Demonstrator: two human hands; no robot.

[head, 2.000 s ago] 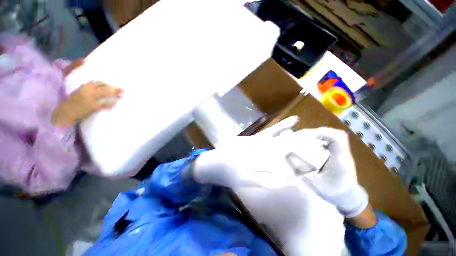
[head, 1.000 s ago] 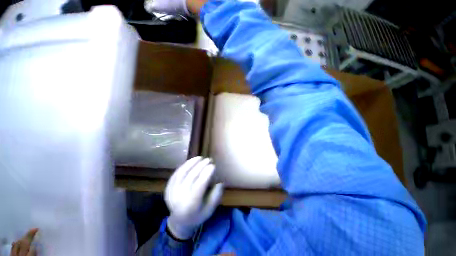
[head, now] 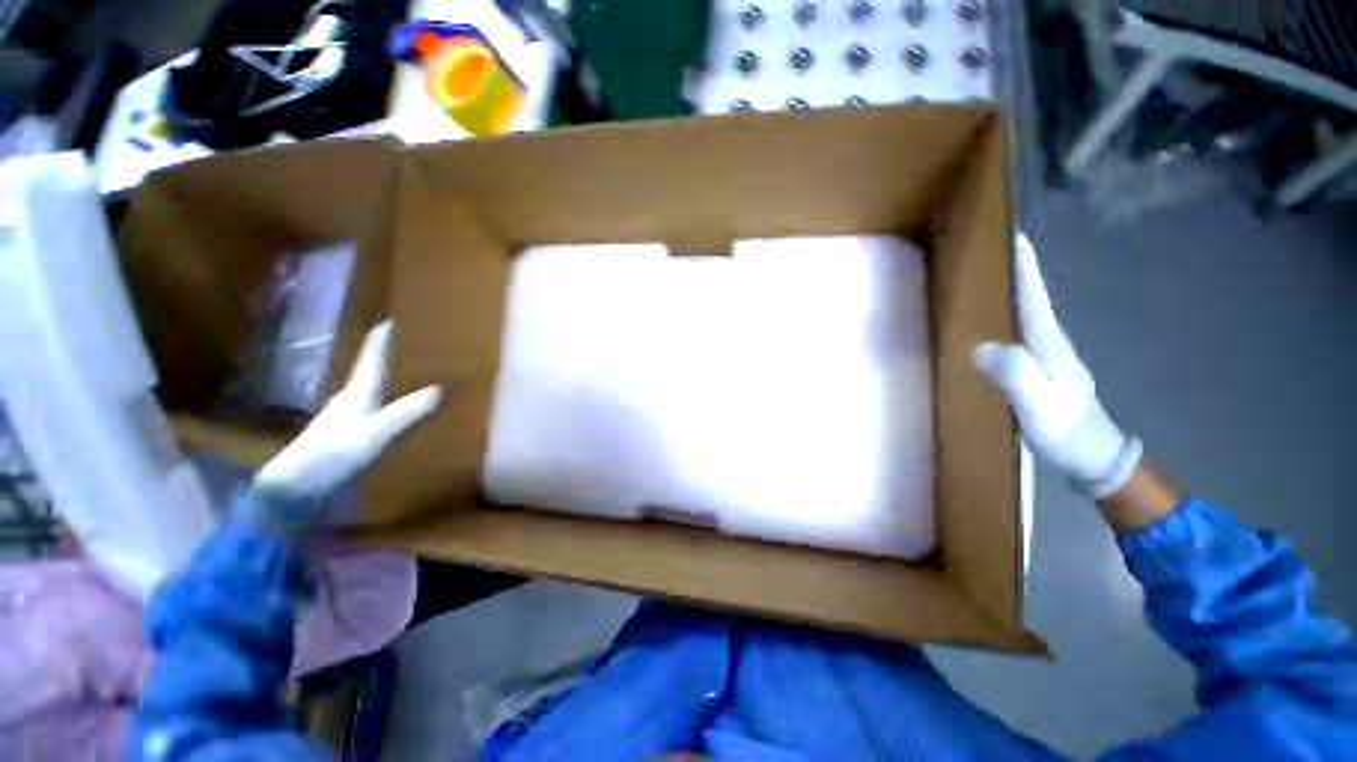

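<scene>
A large open brown carton (head: 759,588) lies in front of me with a white foam insert (head: 714,390) flat inside it. My left hand (head: 345,432), in a white glove, is on the carton's left wall, thumb inside and fingers at the side next to the neighbouring carton. My right hand (head: 1054,390), also gloved, grips the top edge of the right wall, thumb at the rim and fingers outside.
A second open carton (head: 179,223) on the left holds a shiny bagged item (head: 310,331). White foam (head: 92,357) and a pink sleeve are at far left. Tape rolls (head: 473,84), a green board (head: 640,57) and a ball transfer table (head: 856,57) are behind.
My right hand has come back from the far side to the carton's right wall. My left hand now holds the left wall. The large white foam at left has moved farther left.
</scene>
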